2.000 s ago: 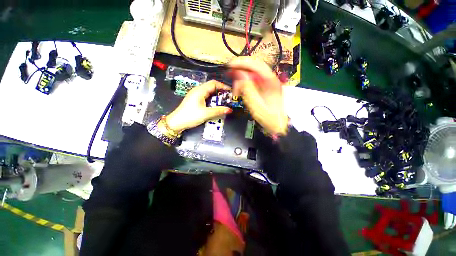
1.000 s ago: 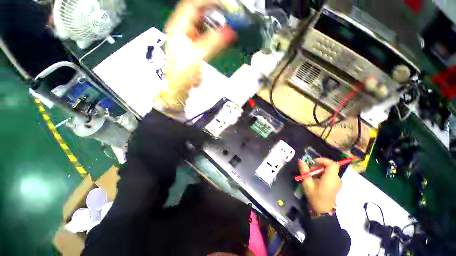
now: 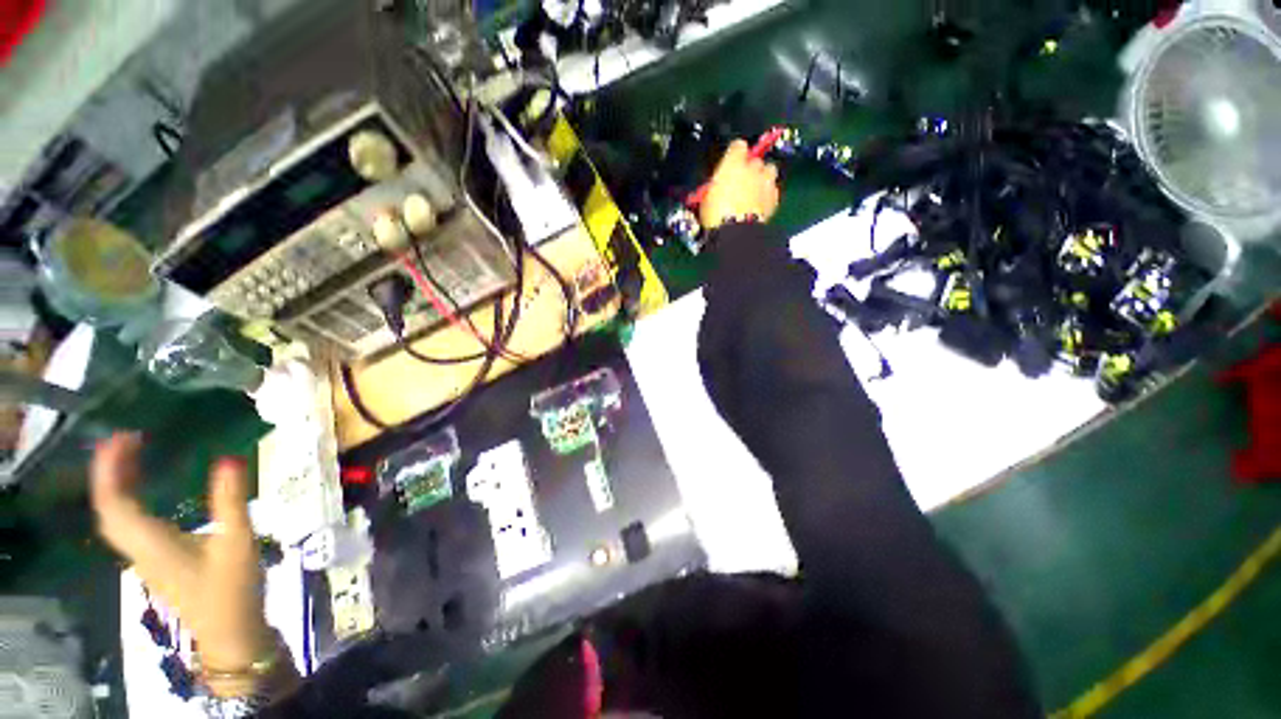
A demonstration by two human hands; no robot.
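Note:
My left hand point(image 3: 197, 569) is raised at the lower left with its fingers apart, and nothing shows in it. My right hand point(image 3: 738, 187) reaches over the green belt at the top centre, closed on a red pen-like tool point(image 3: 766, 142). Small dark adapters point(image 3: 674, 221) with bright parts lie by the right hand; whether it touches one I cannot tell. The black test fixture point(image 3: 464, 545) lies between my arms, with a white socket panel point(image 3: 513, 513) in its middle and small green circuit boards point(image 3: 572, 421) under clear covers.
A beige instrument point(image 3: 302, 232) with red and black leads stands behind the fixture. A large pile of black adapters point(image 3: 1040, 267) lies at the right on the white sheet point(image 3: 955, 429). A fan point(image 3: 1208, 120) stands beyond it. White power strips point(image 3: 295, 478) lie left of the fixture.
My left hand was holding a blurred dark unit; now it shows empty. My right hand, with the red tool, has moved from the fixture out over the green belt. The view has turned to the right.

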